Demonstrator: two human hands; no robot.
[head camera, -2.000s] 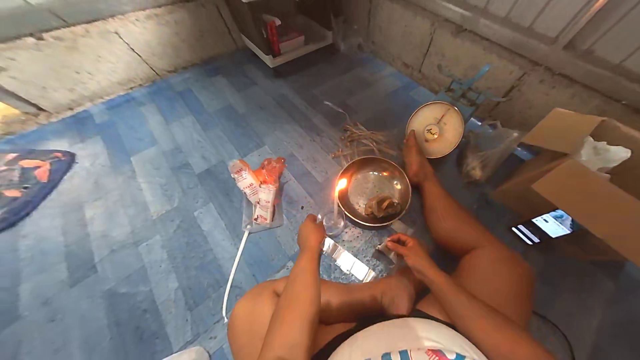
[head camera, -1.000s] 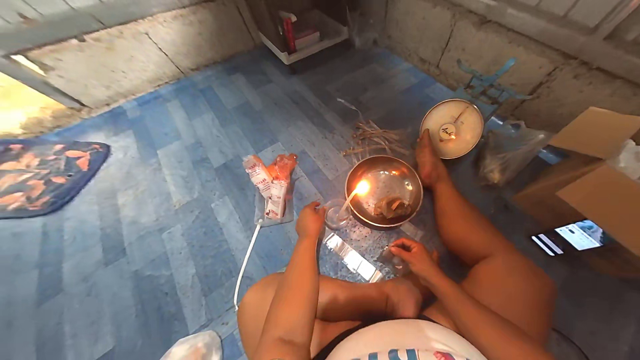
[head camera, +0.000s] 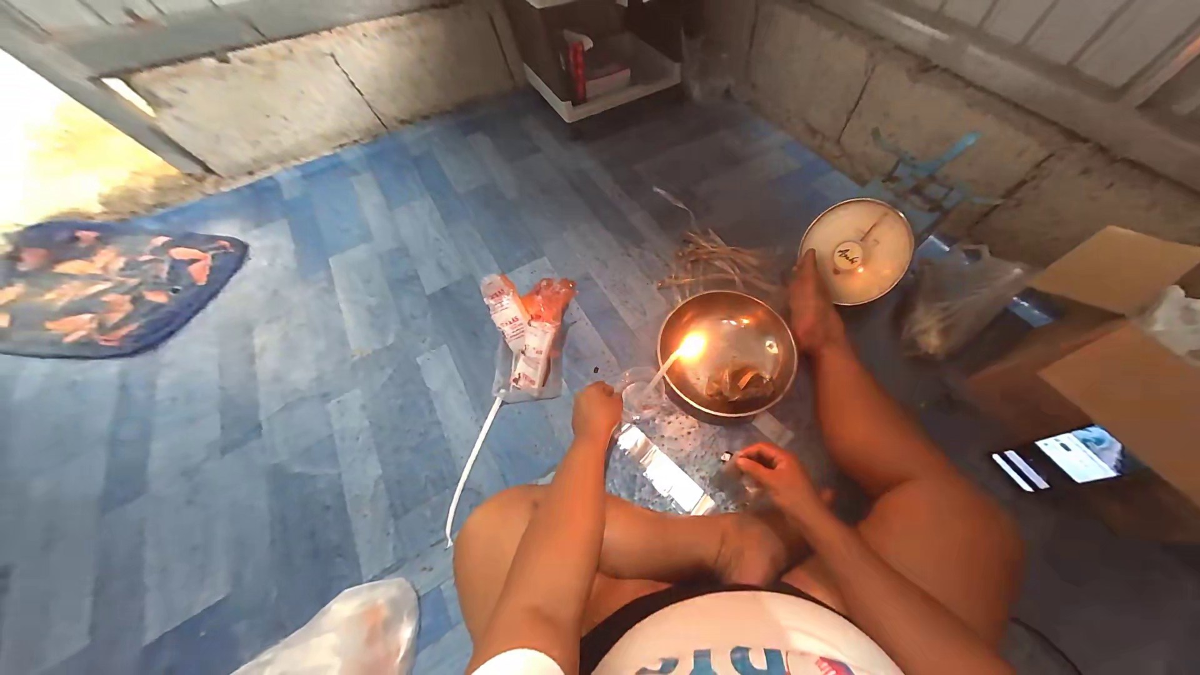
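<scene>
Left of the metal bowl (head camera: 741, 328), my left hand (head camera: 597, 410) is closed near a clear round plastic piece (head camera: 641, 394); whether it grips anything is unclear. A lit candle (head camera: 664, 367) leans by the bowl's left rim, its flame over the bowl. Small brownish pieces (head camera: 741, 382) lie inside the bowl. My right hand (head camera: 771, 466) pinches a small thing with a pale end (head camera: 727, 457), too small to name. Between my hands, a shiny flat strip (head camera: 667, 471) lies on the floor. Printed packets and orange plastic (head camera: 531, 333) rest further left.
Thin sticks (head camera: 717, 262) lie behind the bowl. A round lid (head camera: 857, 251) leans by my right foot. A plastic bag (head camera: 961, 295), a cardboard box (head camera: 1116, 375) and a lit phone (head camera: 1078, 455) are at the right. A white cord (head camera: 473, 464) and a patterned mat (head camera: 112, 289) lie left.
The flame stays lit beside the bowl. Both hands remain low on either side of the shiny strip, with only small movements.
</scene>
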